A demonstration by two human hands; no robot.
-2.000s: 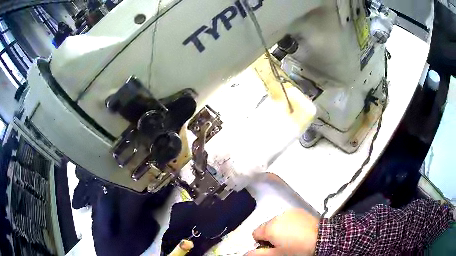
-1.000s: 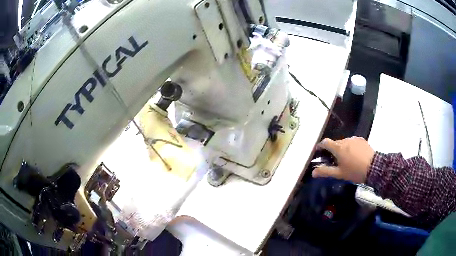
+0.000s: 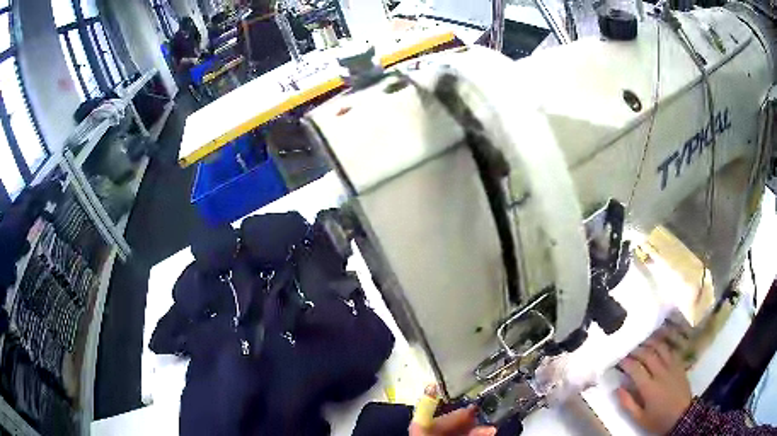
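The cream sewing machine head (image 3: pixel 417 230) marked TYPICAL fills the middle and right. My left hand (image 3: pixel 451 419) is cut off by the bottom edge, by the machine's needle end; a yellow item (image 3: pixel 424 409) is at one fingertip, and its grip is hidden. My right hand (image 3: pixel 658 385) is low on the machine bed, right of the needle area (image 3: pixel 520 375); whether it holds anything is unclear. A dark garment piece (image 3: pixel 381 419) lies left of my left hand. A pile of dark pieces (image 3: pixel 281 341) with thin pale loops lies on the white tabletop left of the machine.
A yellow pad (image 3: pixel 680 264) is under the arm. Behind stand a white table with a yellow edge (image 3: pixel 315 100) and a blue bin (image 3: pixel 238 180). A rack of stacked dark pieces (image 3: pixel 55 294) is at the far left. A person (image 3: pixel 183 43) is in the far background.
The view has swung left to the garment pile and workshop. My right hand has moved from the table's right edge back to the machine bed. My left hand has come into view again.
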